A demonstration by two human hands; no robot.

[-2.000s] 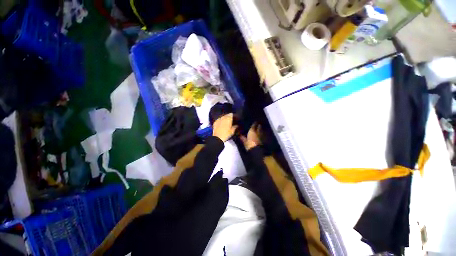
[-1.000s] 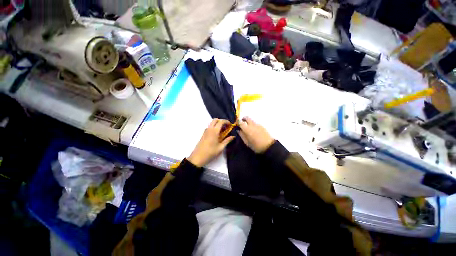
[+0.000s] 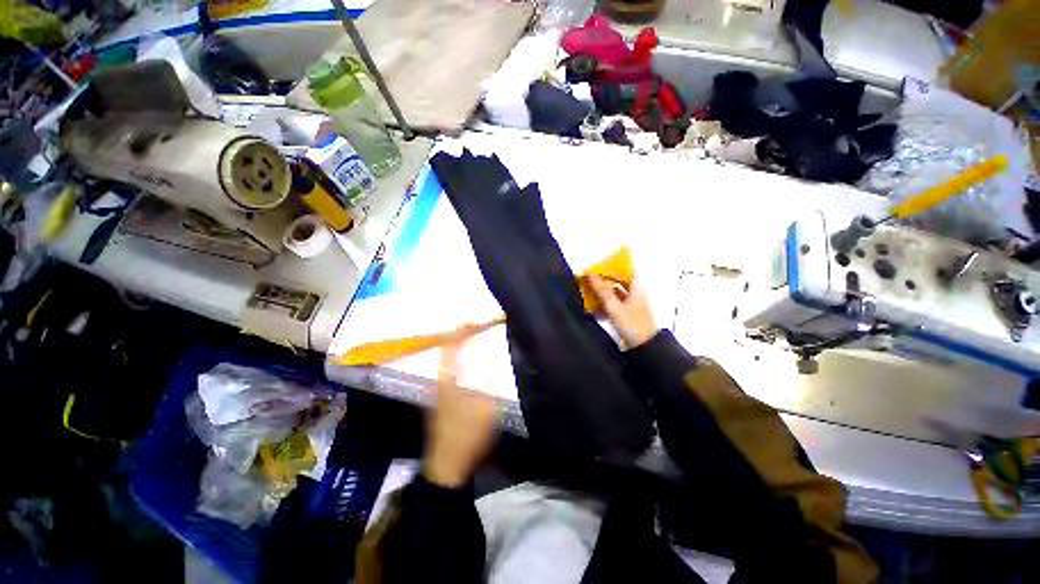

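Observation:
A bundle of black cut pieces (image 3: 530,285) lies lengthwise on the white table (image 3: 673,217), its near end at the front edge. An orange-yellow fabric strip (image 3: 416,345) stretches out to the left of the bundle, and its other end shows at the right. No knot is visible; the strip's middle is hidden at the bundle. My right hand (image 3: 630,314) is at the strip's right end with fingers bent on it. My left hand (image 3: 460,422) is blurred, below and over the strip's left part; whether it grips the strip is unclear.
The sewing machine head (image 3: 878,285) is at right, with yellow-green snips (image 3: 1001,473) near the front edge. An older machine (image 3: 171,165), white roll (image 3: 306,236) and green bottle (image 3: 356,108) are at left. A blue crate (image 3: 171,456) holding clear bags is below left. Scraps (image 3: 616,74) lie behind.
My hands were together at the knot on the bundle; now they are apart on either side. The strip is loosened and extended leftward. Earlier, my hands were down by the blue crate.

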